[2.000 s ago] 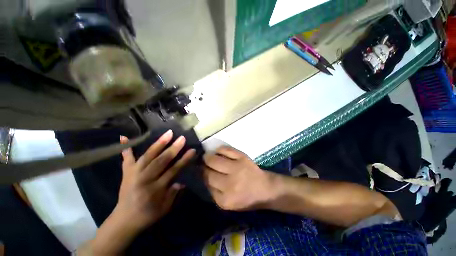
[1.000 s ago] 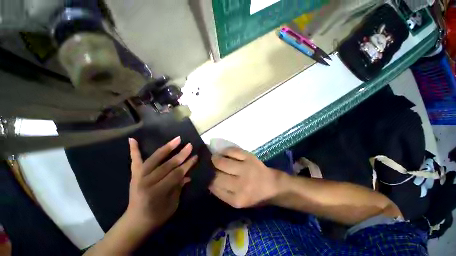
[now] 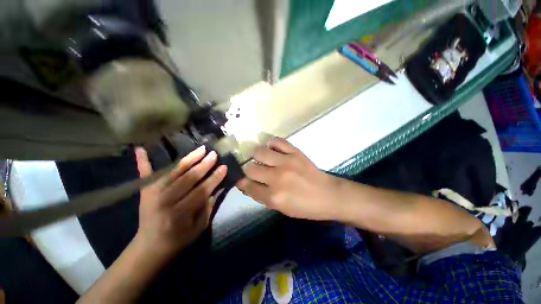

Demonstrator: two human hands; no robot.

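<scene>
A black fabric panel (image 3: 98, 205) lies on the white table left of the needle area, its end under the head of the cream sewing machine (image 3: 207, 47). My left hand (image 3: 178, 199) lies flat on the fabric with fingers spread, fingertips just in front of the presser foot (image 3: 204, 122). My right hand (image 3: 285, 178) is at the fabric's right edge by the needle plate (image 3: 249, 116), fingers curled; the fingertips are partly hidden, and they seem to pinch the edge. The picture is somewhat blurred.
Thread snips (image 3: 368, 62) and a black pouch (image 3: 445, 59) lie on the table at the upper right. The green table edge (image 3: 385, 142) runs diagonally. Black cloth with a pale strip (image 3: 468, 202) is at the right, and a blue crate (image 3: 513, 113) stands beyond it.
My right hand has moved up towards the needle plate. The fabric between my hands has moved forward, uncovering white table and green edge below my right hand. The camera view has shifted slightly.
</scene>
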